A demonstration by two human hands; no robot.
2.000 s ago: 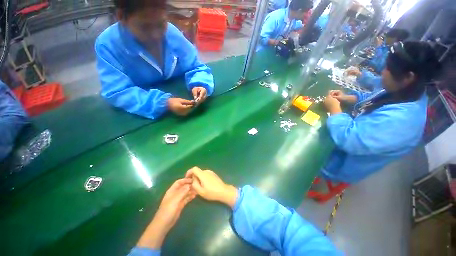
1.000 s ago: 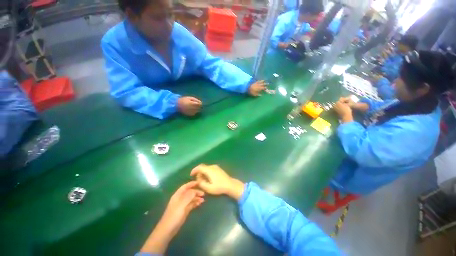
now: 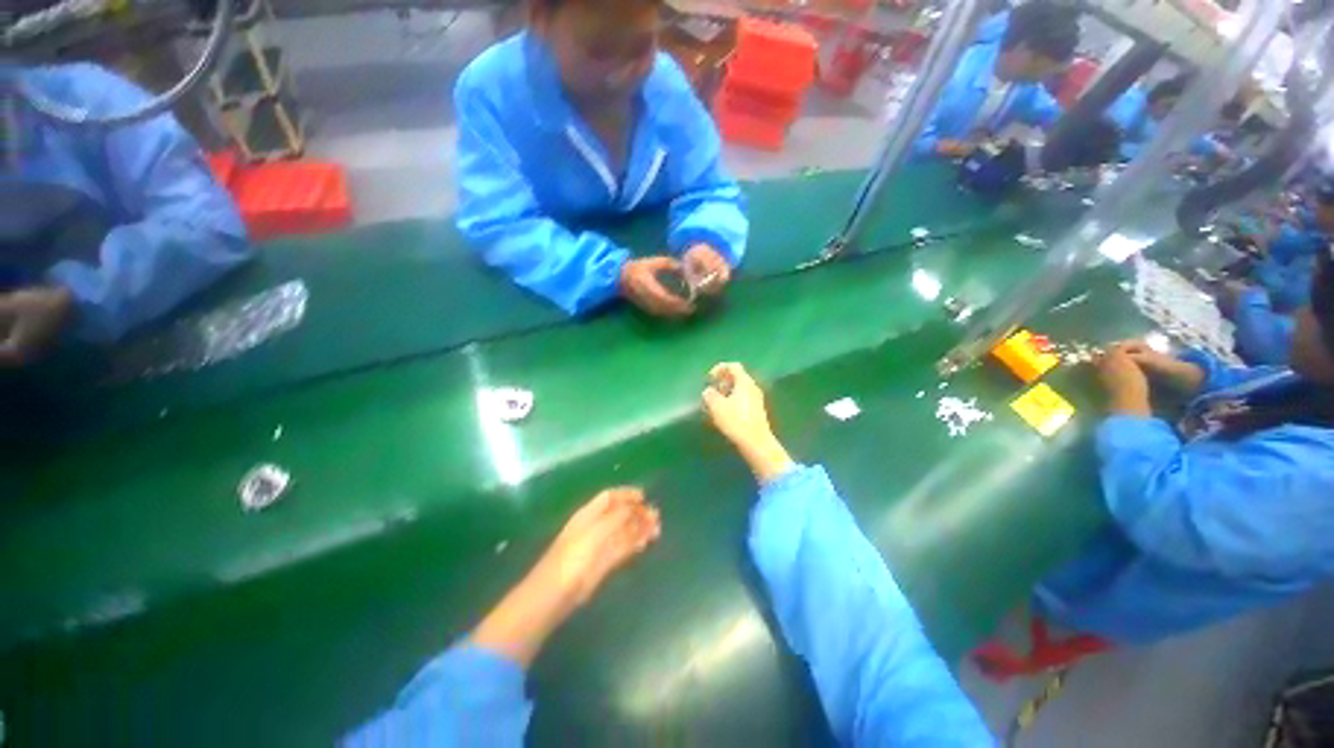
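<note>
My right hand [image 3: 740, 409] reaches forward over the green belt. Its fingertips close on a small round unit, mostly hidden by the fingers, with only a dark part showing. My left hand [image 3: 607, 535] is nearer me and lower left, with its fingers curled together. A dark speck shows at its fingertips, and I cannot tell whether it holds something. One silver-white unit [image 3: 509, 405] lies on the belt to the left of my hands. Another roundish unit [image 3: 264, 487] lies farther left.
The green conveyor belt [image 3: 395, 585] has a white square [image 3: 843, 409], scattered white parts [image 3: 961, 415], a yellow-orange box [image 3: 1024, 355] and a yellow card [image 3: 1043, 409] at right. A person [image 3: 600, 161] opposite holds a unit. A clear bag [image 3: 242, 329] lies left; a metal post stands behind.
My hands have separated; the right has moved forward to the unit on the belt and closed on it. The person opposite has drawn back an outstretched arm and holds a unit. The view has turned left.
</note>
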